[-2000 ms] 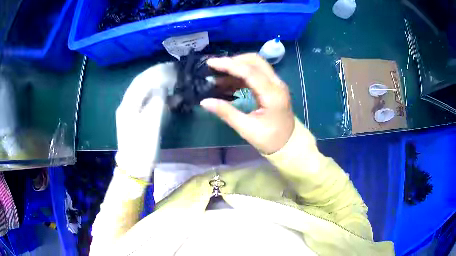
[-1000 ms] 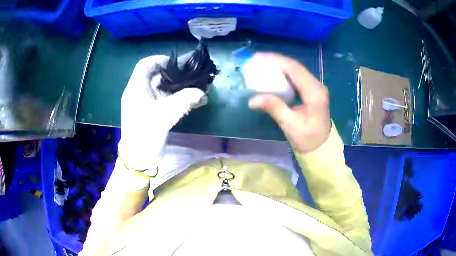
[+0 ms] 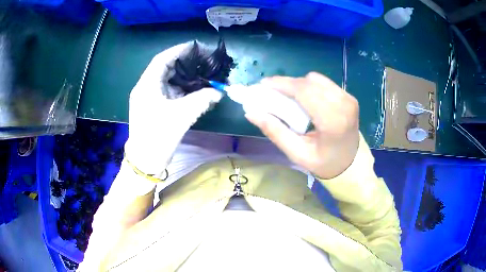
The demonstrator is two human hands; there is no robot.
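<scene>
My left hand (image 3: pixel 160 106), in a white glove, holds a black glossy spiky hair piece assembly (image 3: pixel 200 69) above the green bench mat, spikes pointing up. My bare right hand (image 3: pixel 320 119) grips a white glue bottle (image 3: pixel 274 106), tilted with its blue tip pointing left. The tip is at the lower part of the black piece, by the gloved thumb. Whether the tip touches it or glue comes out cannot be told.
A blue bin (image 3: pixel 320 18) with a white paper label (image 3: pixel 233 16) stands at the back. Another white bottle (image 3: pixel 398 17) is at the back right. A cardboard sheet (image 3: pixel 397 109) bears two white ovals. Blue side bins (image 3: pixel 48 212) below the bench edge hold black pieces.
My right hand has let go of the black piece, picked up the glue bottle from the bench and brought its tip left to the piece. My left hand still holds the piece.
</scene>
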